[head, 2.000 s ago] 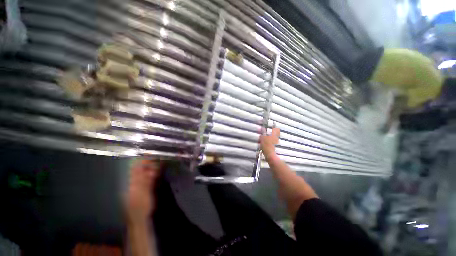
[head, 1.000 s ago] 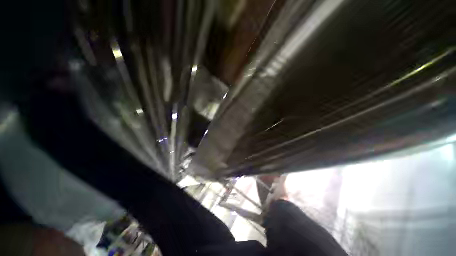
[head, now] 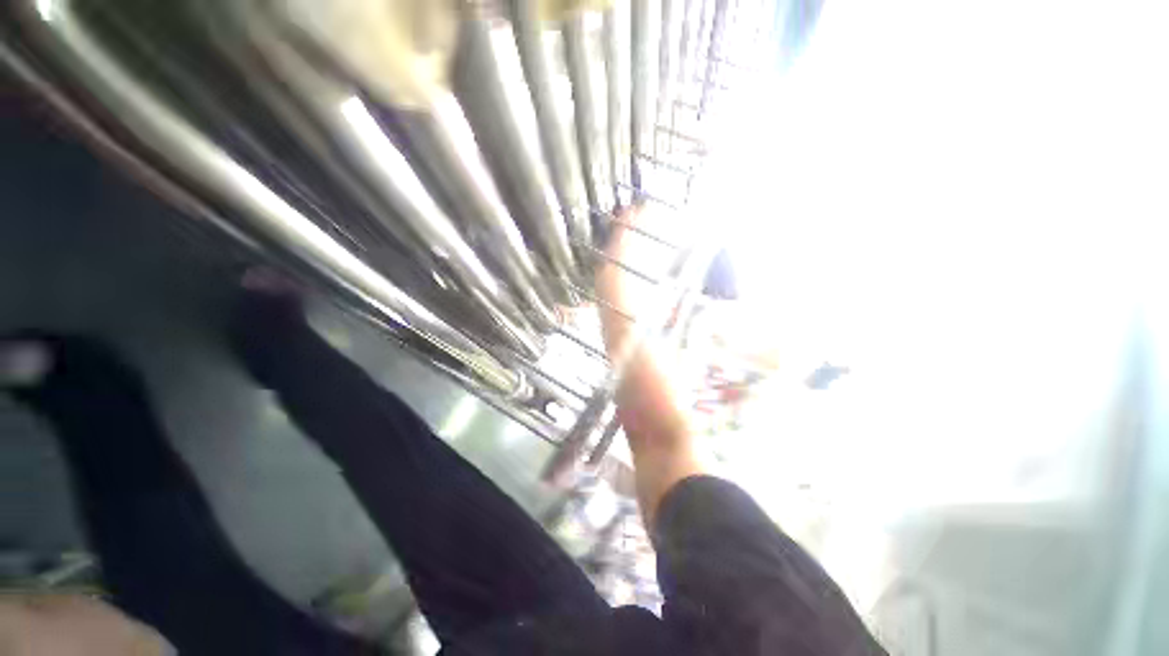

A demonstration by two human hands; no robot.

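Observation:
Long shiny metal tubes [head: 494, 109] run from the top left down to the centre, bare and silver. My right hand [head: 624, 228] is at the far ends of the tubes, beside thin wire bars [head: 635, 267]. It is small and blurred, and I cannot tell whether its fingers hold anything. My right forearm comes up from a dark sleeve. A skin-coloured patch [head: 71, 625] is cut off at the bottom left corner; it may be my left hand or arm. A blurred tan piece [head: 397, 45] lies over the tubes at the top.
Dark-clothed legs [head: 430, 500] show below the tubes, above a grey floor [head: 276, 468]. Blurred small items [head: 615, 532] are near the bottom centre. Strong glare washes out the right side. A pale surface [head: 1000, 577] is at the lower right.
The view has swung round from the frame and white-covered tubes to bare tubes and their ends. My right forearm now reaches up to the tube ends. The metal frame is not discernible now.

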